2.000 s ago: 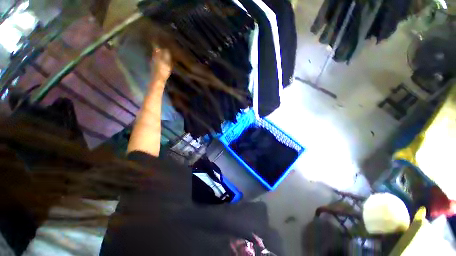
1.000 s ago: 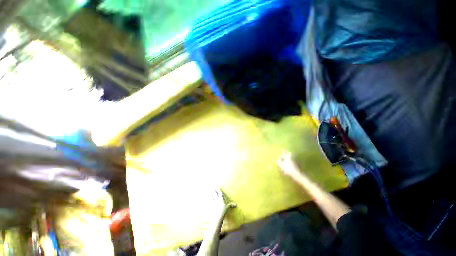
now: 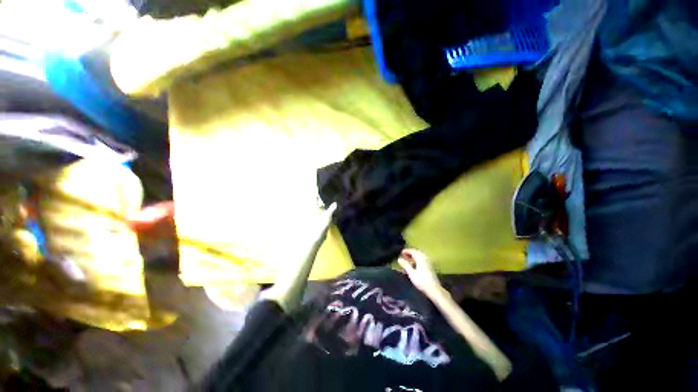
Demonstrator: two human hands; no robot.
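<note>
Black trousers [image 3: 406, 172] lie crumpled across the yellow table cover [image 3: 237, 122], their wide end towards me and the rest running up to the right by the blue crate. My left hand [image 3: 325, 222] pinches their left edge; its fingers are small and overexposed. My right hand [image 3: 413, 262] is curled at their near right corner, by the table's front edge. The steam iron [image 3: 533, 203], dark plate with an orange-brown handle, stands on pale blue cloth [image 3: 578, 222] at the right edge.
A blue plastic crate [image 3: 497, 50] with dark cloth stands at the far side. The iron's hose [image 3: 575, 298] trails down on the right. A yellow padded board [image 3: 229, 38] lies at the far left. A red object [image 3: 153, 215] shows left of the table.
The view has swung from the hanging garments and floor crate to the yellow table. Since one second ago, black trousers have come onto the cover from the crate side, and both hands are at them.
</note>
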